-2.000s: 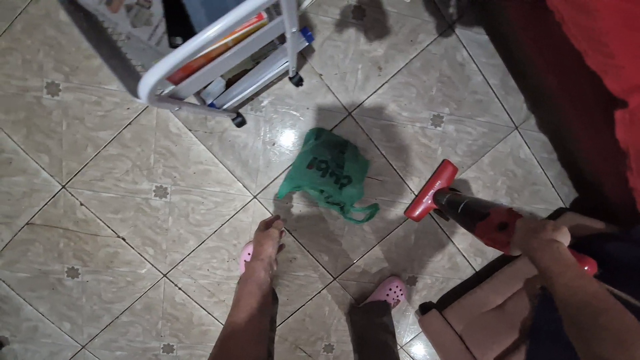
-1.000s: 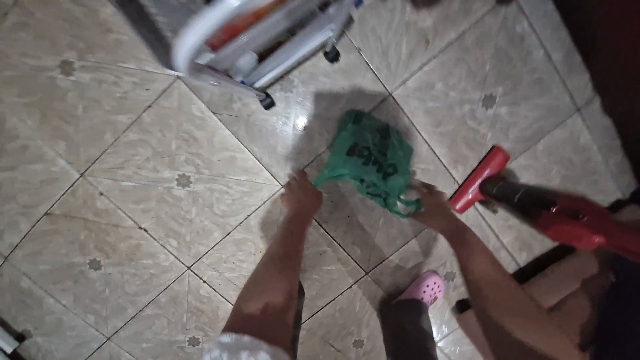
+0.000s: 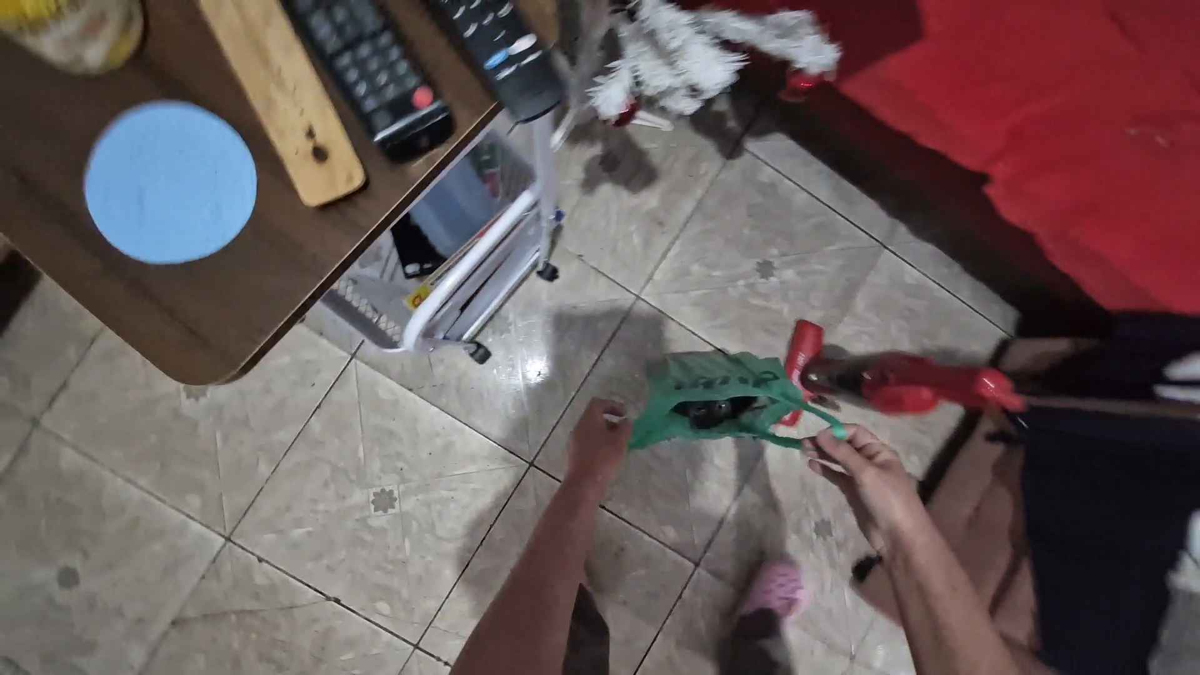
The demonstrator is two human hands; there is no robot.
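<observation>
A green plastic bag (image 3: 717, 375) hangs between my two hands with its mouth open, and something dark shows inside. My left hand (image 3: 602, 441) grips the bag's left side near the handle. The thin right handle is pinched between the thumb and fingers of my right hand (image 3: 858, 469). Just beyond my right hand is a red handheld vacuum cleaner (image 3: 905, 382) with a wide red head, partly behind the bag. What the dark contents are, I cannot tell.
A brown wooden table (image 3: 291, 272) at upper left bears remote controls (image 3: 375, 80) and a blue disc (image 3: 171, 182). Near it stands a white wheeled rack (image 3: 469, 272). White tinsel branches (image 3: 675, 56), a red cloth (image 3: 1078, 141) and a pinkish padded seat (image 3: 966, 516) are around.
My right hand has let go of the vacuum cleaner and taken the bag's handle. My left hand has taken hold of the bag, whose mouth is now spread open. The view has shifted toward the table.
</observation>
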